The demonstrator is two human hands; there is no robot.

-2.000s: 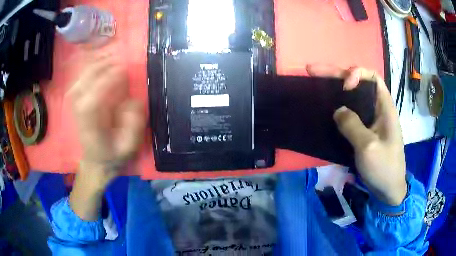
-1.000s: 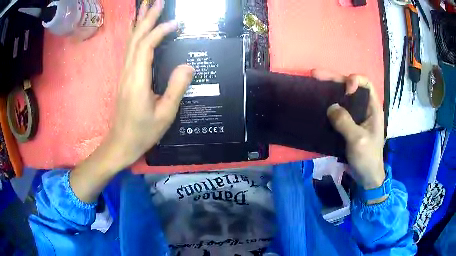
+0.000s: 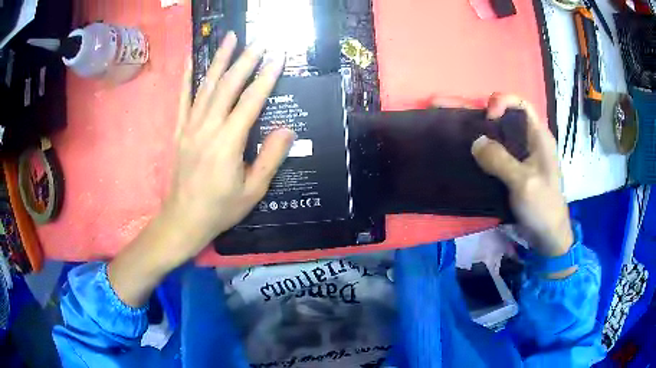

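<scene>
The opened tablet body (image 3: 302,237) lies on the pink mat, innards up, its top cut off by the picture's edge. The black battery pack (image 3: 306,172) with white print fills its near half. My left hand (image 3: 223,144) lies spread over the battery's left side and the tablet's left edge, holding nothing. My right hand (image 3: 529,172) grips the thick right end of a flat dark pry card (image 3: 431,162). The card's left edge meets the battery's right side, over the tablet's right edge. Whether it reaches under the battery cannot be told.
A dropper bottle (image 3: 108,52) lies on the mat at upper left, with black boxes (image 3: 34,93) and a tape roll (image 3: 54,180) beyond. An orange-handled tool (image 3: 588,65), thin dark tools (image 3: 575,108) and another tape roll (image 3: 620,123) lie on the white surface at right.
My left hand has come from the mat on the left onto the tablet and battery. My right hand still grips the card, which now sits more level and slightly further left in view.
</scene>
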